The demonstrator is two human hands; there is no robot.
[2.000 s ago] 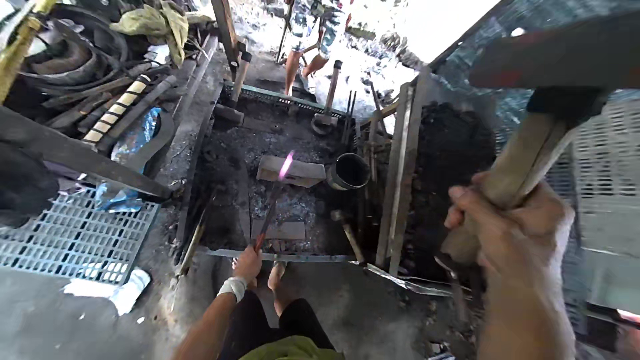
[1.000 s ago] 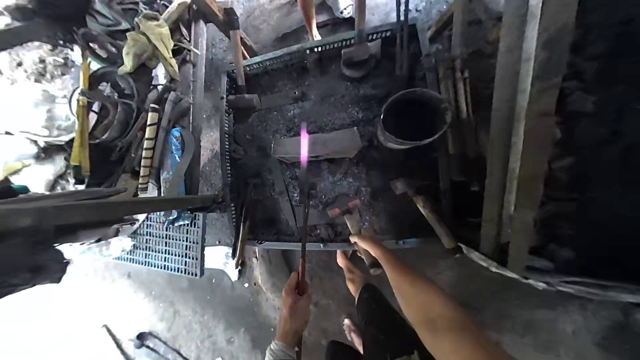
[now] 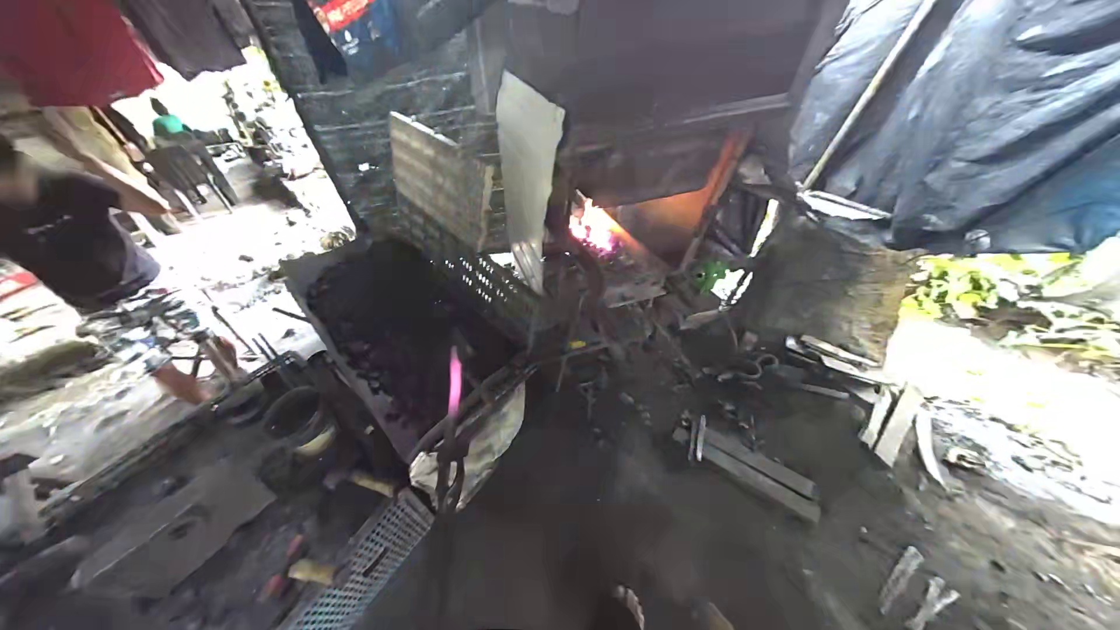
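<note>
Neither of my hands shows clearly in the head view. A glowing pink-hot metal piece [image 3: 455,381] stands out near the middle left, in the jaws of dark tongs [image 3: 451,464] whose handles run down toward the bottom edge; whatever holds them there is hidden or too dark to tell. Behind the hot metal lies a bin of dark charcoal [image 3: 385,324]. A hammer [image 3: 302,570] with a reddish head lies at the lower left, beside a perforated plastic crate panel [image 3: 372,560]. Left of it is a flat anvil block [image 3: 175,529].
A forge fire [image 3: 593,229] burns under a dark hood. On the ground at the right lie a metal bar [image 3: 757,472] and wood pieces [image 3: 897,424]. A round bucket [image 3: 297,416] stands by the charcoal bin. Another person [image 3: 74,227] is at the far left.
The view has swung from the anvil area toward the forge. The hammer that was in my right hand now lies on the ground by the anvil block. The hot metal has left the block.
</note>
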